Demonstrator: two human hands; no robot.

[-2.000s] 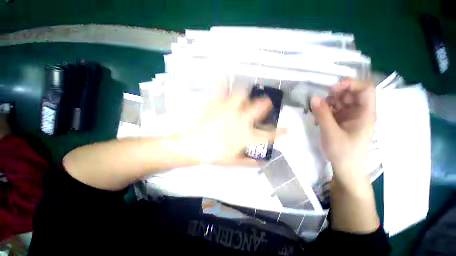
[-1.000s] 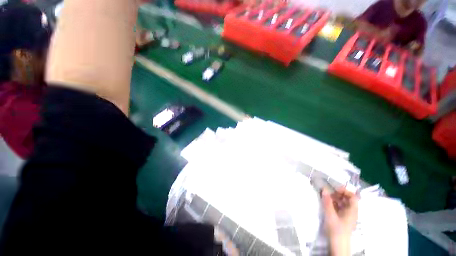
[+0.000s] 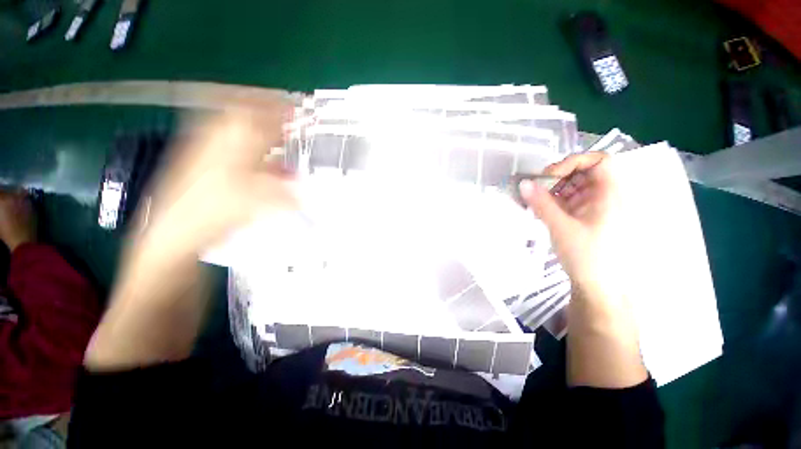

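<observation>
A thick fanned pile of white film sheets (image 3: pixel 378 289) with strips of grey rectangles lies in front of me, its middle glaring white. My right hand (image 3: pixel 571 188) is over the pile's right side, thumb and forefinger pinched on a small grey film piece (image 3: pixel 531 180). My left hand (image 3: pixel 250 167) is a blur over the pile's left edge; its fingers and anything in them cannot be made out. No phone shows on the pile. Dark keypad phones (image 3: pixel 114 197) stand at the left, partly behind my left arm.
Plain white sheets (image 3: pixel 667 263) lie right of the pile. A phone (image 3: pixel 599 57) lies beyond it, others at the far left (image 3: pixel 126 26) and right (image 3: pixel 739 118). A pale strip (image 3: pixel 114 94) crosses the green bench. A person's dark red sleeve (image 3: pixel 48 324) is at the left.
My view has swung back down to the pile. My left arm has come down from its raised reach. The phone under my left hand two seconds ago is gone from the pile. My right hand keeps its pinch.
</observation>
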